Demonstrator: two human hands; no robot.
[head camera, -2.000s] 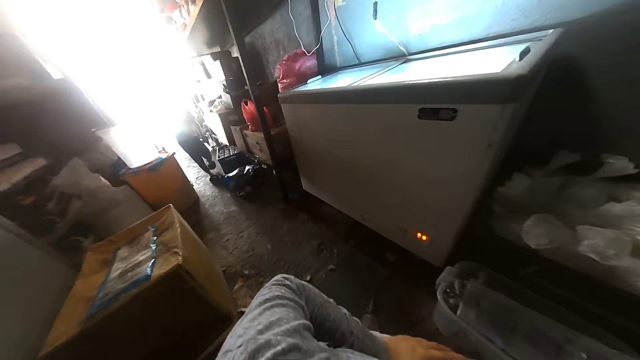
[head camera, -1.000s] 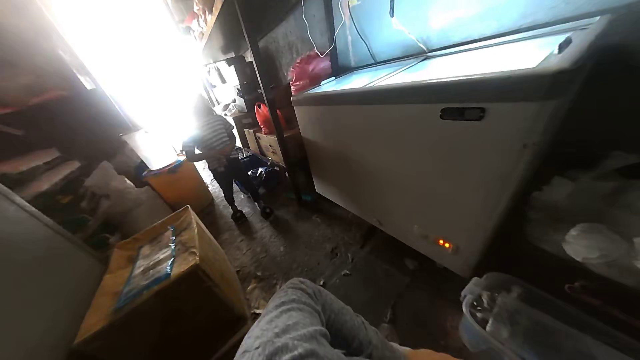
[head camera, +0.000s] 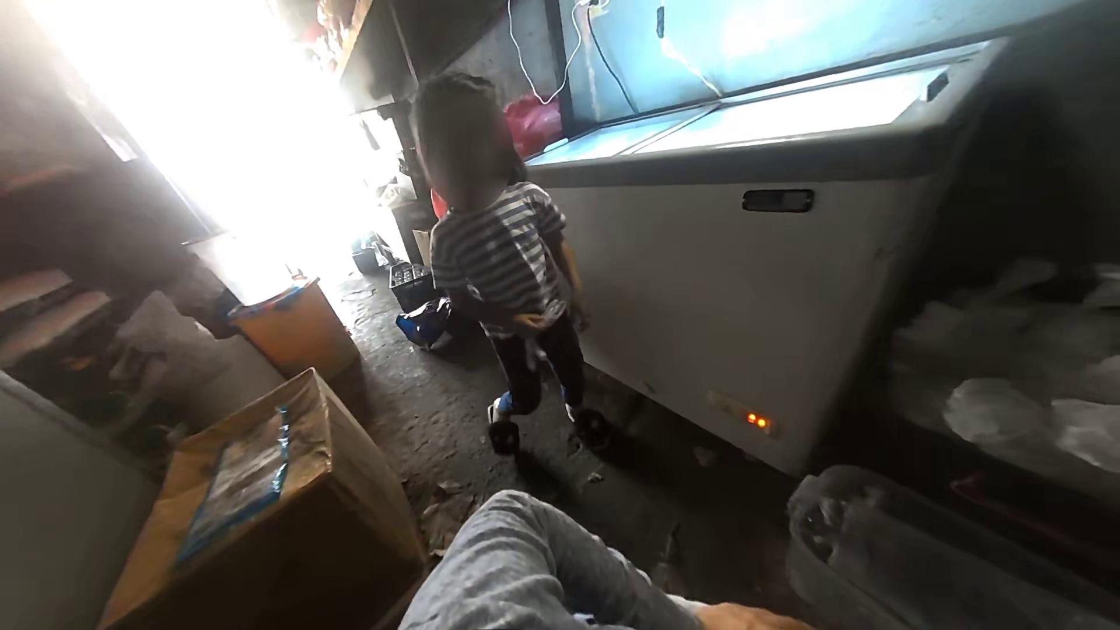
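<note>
Grey trousers (head camera: 516, 569) cover my bent leg at the bottom centre. Beyond their fabric, a strip of bare skin (head camera: 752, 617) shows at the bottom edge; whether it is my right hand or a foot cannot be told, and no fingers or held thing are visible. My left hand is out of view. Left of the leg stands a cardboard box (head camera: 367, 490) with a blue-edged clear packet (head camera: 241, 481) on top. To the right lies a clear plastic container (head camera: 875, 542). A person (head camera: 503, 254) in a striped shirt and dark trousers stands facing this way beside the chest freezer.
The white chest freezer (head camera: 700, 289) fills the right centre, with orange lights low on its front. Crumpled plastic bags (head camera: 997, 411) lie at the right. Behind the box stand an orange bin (head camera: 297, 328), a black crate (head camera: 411, 284) and a blue bag (head camera: 424, 322). Debris litters the floor.
The person in the striped shirt has come nearer from the bright opening at the back, now standing beside the freezer and hiding part of the shelving. The strip of skin remains at the bottom edge.
</note>
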